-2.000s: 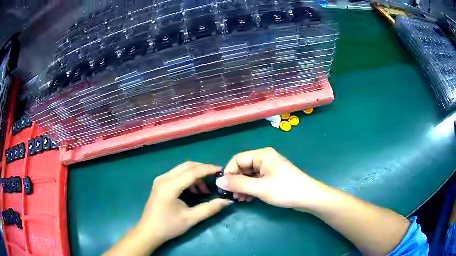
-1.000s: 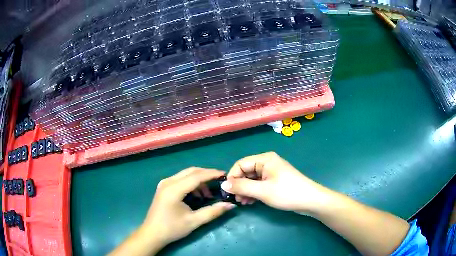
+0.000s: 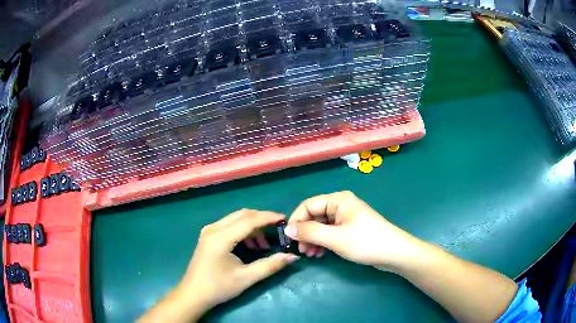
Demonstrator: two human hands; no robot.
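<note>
A small black device unit (image 3: pixel 283 236) is held upright between both hands, over the green bench. My left hand (image 3: pixel 235 252) grips it from the left, index finger at its top and thumb near its lower end. My right hand (image 3: pixel 328 228) touches its right side with thumb and bent fingers, which hide part of it. Whether the right fingers hold another small part cannot be seen.
A tall stack of clear blister trays (image 3: pixel 252 94) stands behind the hands on a pinkish-red support (image 3: pixel 265 159). Yellow discs (image 3: pixel 376 160) and a white piece (image 3: pixel 350 161) lie by its right end. A red tray (image 3: pixel 60 252) with black units is at left, another clear stack (image 3: pixel 544 79) far right.
The hands stay together at the unit, and its face looks slightly turned, with more of it showing. The whole view has shifted slightly, so the trays appear a little lower.
</note>
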